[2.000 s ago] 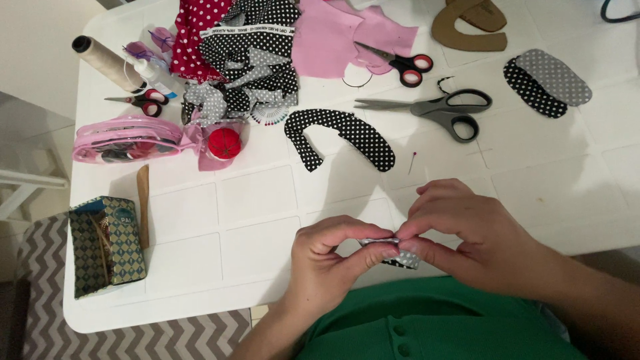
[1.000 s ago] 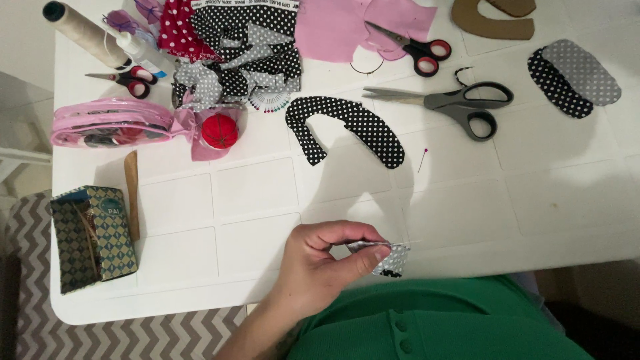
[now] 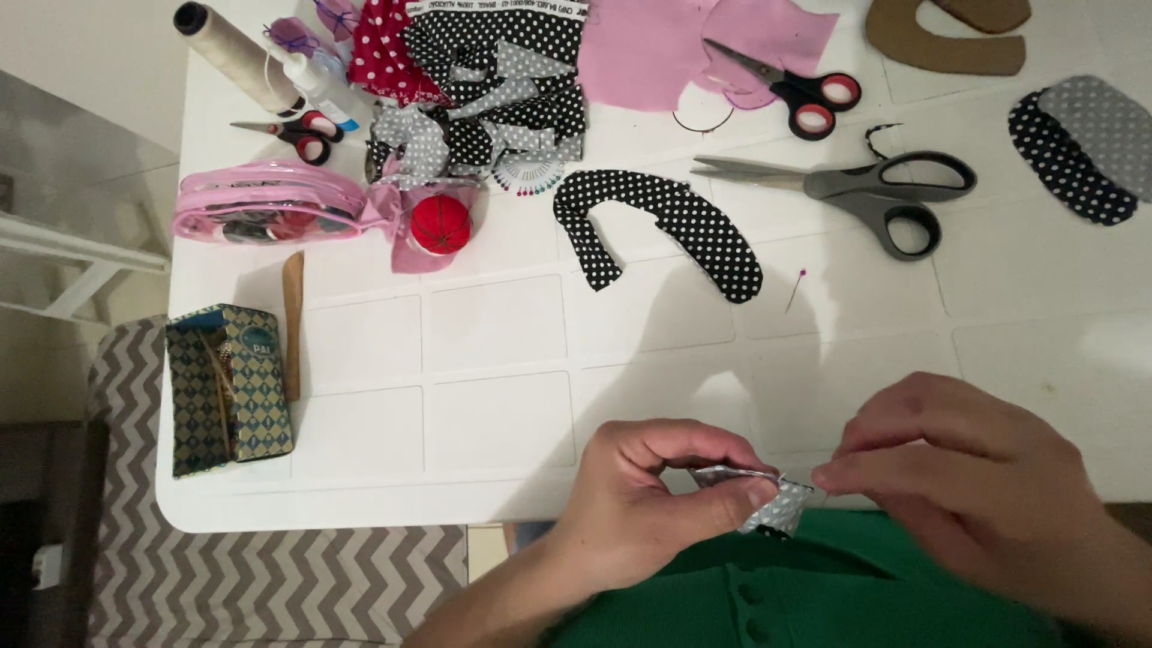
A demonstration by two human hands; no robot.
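Observation:
My left hand (image 3: 670, 504) pinches a small folded piece of grey and black polka-dot fabric (image 3: 778, 511) between thumb and fingers, close to the table's front edge. Just right of the fabric, my right hand (image 3: 954, 477) has its thumb and index fingertips together; whether a needle or thread is between them is too small to tell. Beyond the hands lie a curved black polka-dot fabric piece (image 3: 693, 220), a straight pin (image 3: 796, 291) with a dark pink head, and large grey-handled scissors (image 3: 846, 189) with the blades nearly closed.
Farther back are red-and-black scissors (image 3: 792, 94), pink fabric (image 3: 639, 58), polka-dot scraps (image 3: 504, 99) and a red pincushion (image 3: 441, 224). At left stand a patterned box (image 3: 261, 387), a wooden stick (image 3: 293, 324), a pink pouch (image 3: 270, 207) and a thread cone (image 3: 238, 63). Grey-and-black fabric ovals (image 3: 1080, 148) lie at right.
Both hands were at the fabric two seconds ago. The right hand was out of view one second ago and is now back beside the fabric, which the left hand still holds.

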